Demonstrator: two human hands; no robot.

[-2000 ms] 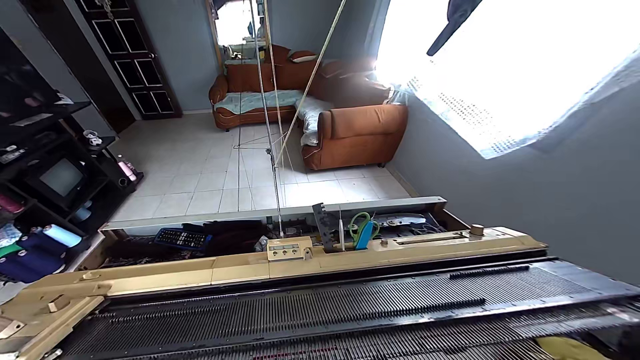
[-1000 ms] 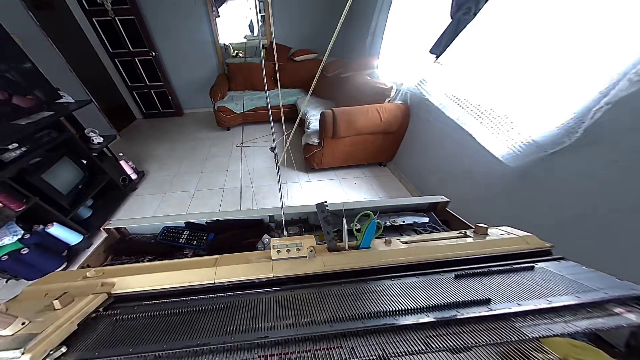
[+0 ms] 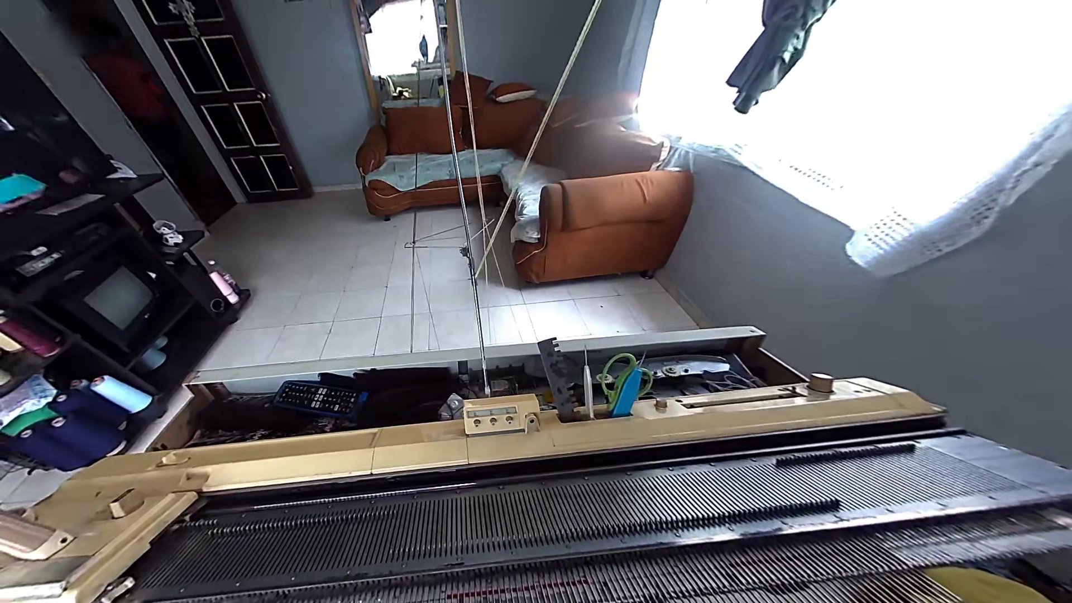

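Observation:
Neither my left hand nor my right hand shows in the head view. A flatbed knitting machine's needle bed (image 3: pixel 469 523) spans the foreground, with dark raised needles at its right part. Behind it runs the beige machine casing (image 3: pixel 335 450), bearing a row counter (image 3: pixel 501 416). Green-handled scissors (image 3: pixel 621 378), a blue-handled tool (image 3: pixel 626 394), a white pointed tool (image 3: pixel 588 390) and a dark notched plastic piece (image 3: pixel 557 381) stand upright beside the counter. Yarn strands rise past a thin metal mast (image 3: pixel 469 251). A bit of yellow-green fabric (image 3: pixel 976 584) shows at the bottom right edge.
Beyond the machine, an open compartment holds a remote control (image 3: pixel 320 399) and dark cloth (image 3: pixel 406 398). Blue yarn cones (image 3: pixel 88 427) and a shelf with a small television (image 3: pixel 119 297) stand at left. An orange sofa (image 3: pixel 615 222) is across the tiled floor; a curtained window is at right.

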